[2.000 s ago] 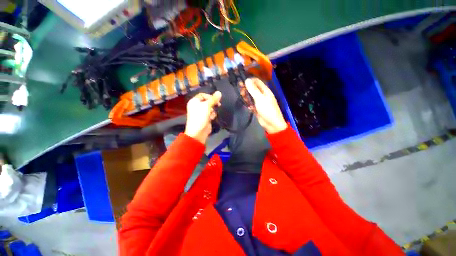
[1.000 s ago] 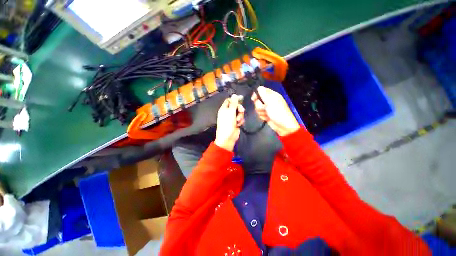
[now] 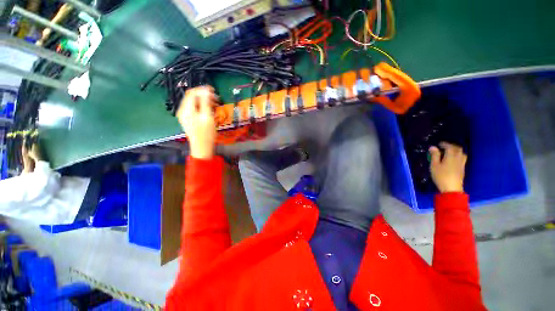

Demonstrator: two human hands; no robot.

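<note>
A pile of black cable assemblies (image 3: 243, 64) lies on the green bench behind the orange test strip (image 3: 310, 94). My left hand (image 3: 198, 115) is at the strip's left end, over the near left edge of the pile; its fingers are blurred, and whether they hold a cable cannot be told. My right hand (image 3: 448, 167) is low over the blue bin (image 3: 502, 164) at the right, thumb and fingers apart, with no cable visible between them. Black cables (image 3: 432, 127) fill the dark inside of the bin. Grey-clear and black connectors (image 3: 331, 95) sit along the strip.
The beige tester (image 3: 234, 18) stands behind the pile, with orange, red and yellow wires (image 3: 313, 30) beside it. A brown cardboard box (image 3: 173, 209) and another blue bin (image 3: 145, 203) are below the bench edge. Another person's white sleeve (image 3: 45, 191) shows at far left.
My hands have parted from in front of the strip's right part. The left moved left to the pile, the right moved right over the bin. The view has shifted, and the cable between them is gone.
</note>
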